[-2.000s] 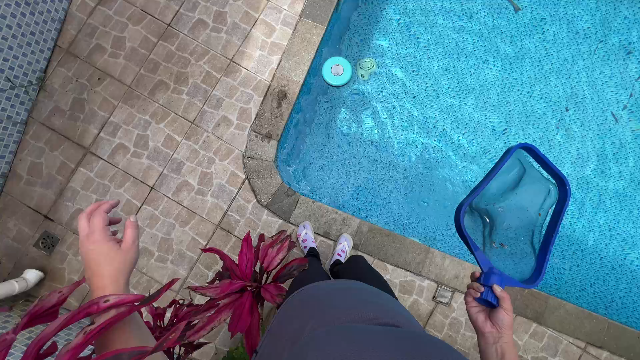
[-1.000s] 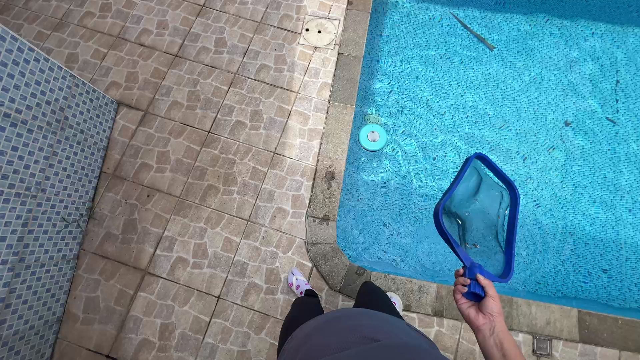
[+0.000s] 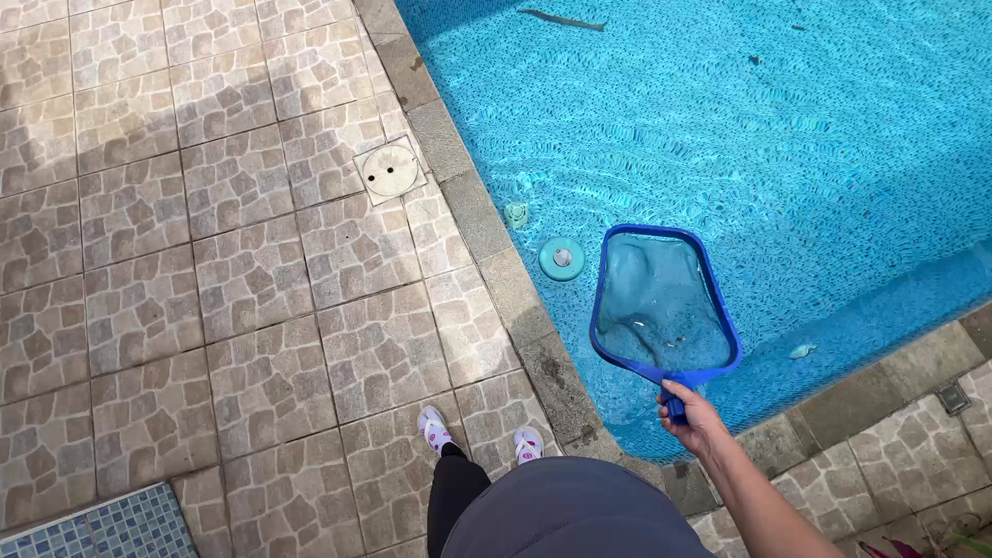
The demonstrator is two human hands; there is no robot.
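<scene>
My right hand (image 3: pixel 690 418) is closed around the short blue handle of a pool skimmer net (image 3: pixel 659 302), held out over the water near the pool's corner. The net's blue frame is upright in view, and a few small bits of debris lie on its pale mesh. Just left of the frame, a round turquoise floating dispenser (image 3: pixel 562 259) sits in the water. My left hand is out of view.
A stone pool edge (image 3: pixel 504 283) runs beside my feet. A round skimmer lid (image 3: pixel 390 170) is set in the tiled deck (image 3: pixel 256 256). A long leaf (image 3: pixel 562 19) lies in the pool at the top. Blue mosaic tiling (image 3: pixel 116 527) is at the lower left.
The view has turned and shifted along the pool's edge. My left hand, seen two seconds ago over the deck, is out of view. The net is now close to the floating dispenser.
</scene>
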